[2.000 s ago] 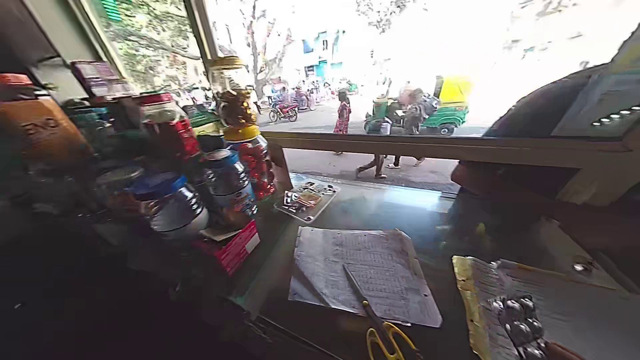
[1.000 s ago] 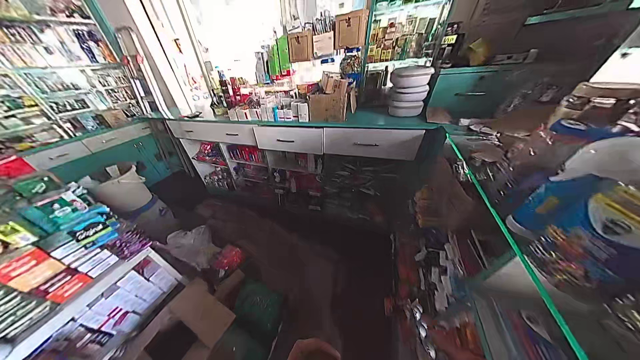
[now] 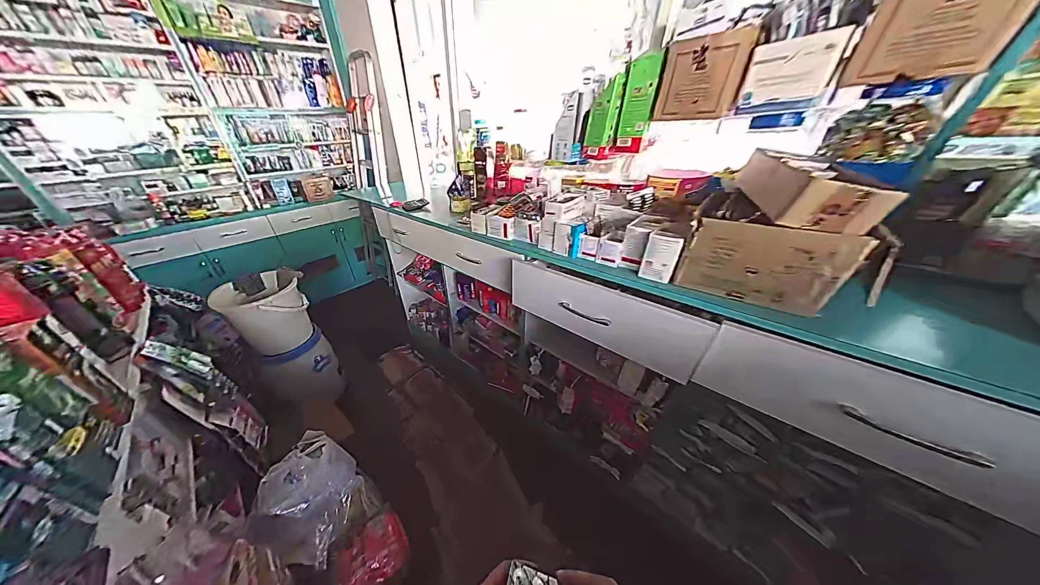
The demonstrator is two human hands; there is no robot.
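Note:
At the bottom edge of the head view, only the fingertips of my hands show. A small silvery pack (image 3: 530, 574), which looks like a blister pack of tablets, sits between them. My left hand (image 3: 496, 574) grips its left side and my right hand (image 3: 587, 578) its right side. The rest of both hands and the lower part of the pack are cut off by the frame.
A teal counter (image 3: 934, 325) with white drawers (image 3: 601, 321) runs along the right, bearing small medicine boxes (image 3: 561, 219) and an open cardboard box (image 3: 764, 260). Buckets (image 3: 284, 341), plastic bags (image 3: 313, 487) and a crowded display rack (image 3: 122, 455) stand left of the aisle.
The view has swung from a glass counter with papers, scissors and a blister pack to the shop's aisle. Fingertips of both my hands now show around a silvery pack.

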